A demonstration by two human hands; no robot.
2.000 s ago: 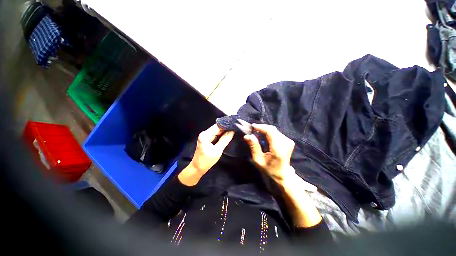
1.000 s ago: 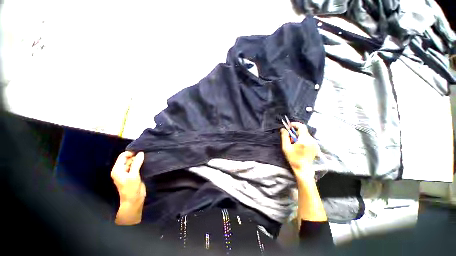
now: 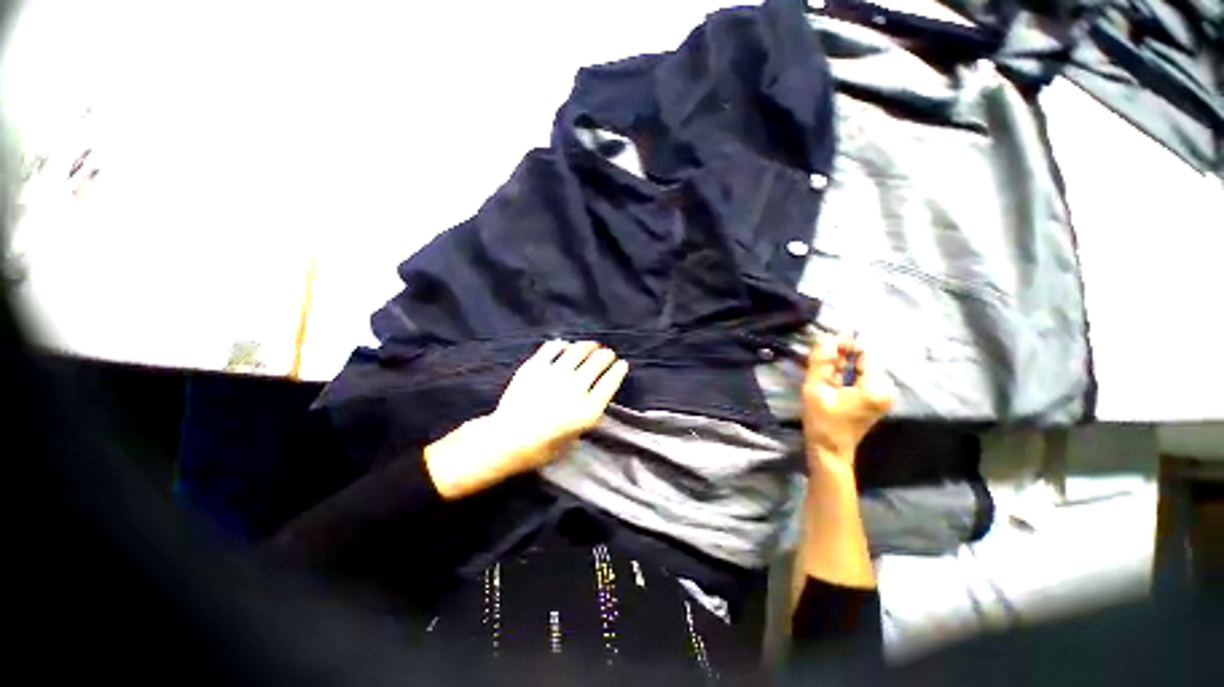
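Observation:
The dark navy denim garment [image 3: 671, 242] lies over the table edge and my lap, its pale grey wrong side [image 3: 940, 255] spread on the right. Silvery buttons [image 3: 797, 248] line its placket. My left hand [image 3: 564, 396] lies palm down with fingers extended on the navy cloth near the stitched seam. My right hand [image 3: 840, 396] is curled at the garment's right part, just below the buttons. A small dark part of the snips [image 3: 850, 368] shows in its fingers; the blades are hard to make out.
The long white table [image 3: 201, 161] extends beyond the garment. Other dark and grey garments [image 3: 1141, 81] lie rumpled at the far right. A dark blue shape is dimly seen at the lower left, below the table edge. A yellowish line marks the table at left.
My left hand has moved right from the garment's left corner and now lies flat on it. My right hand has shifted slightly right, and the snips' blades are less visible. The view has shifted.

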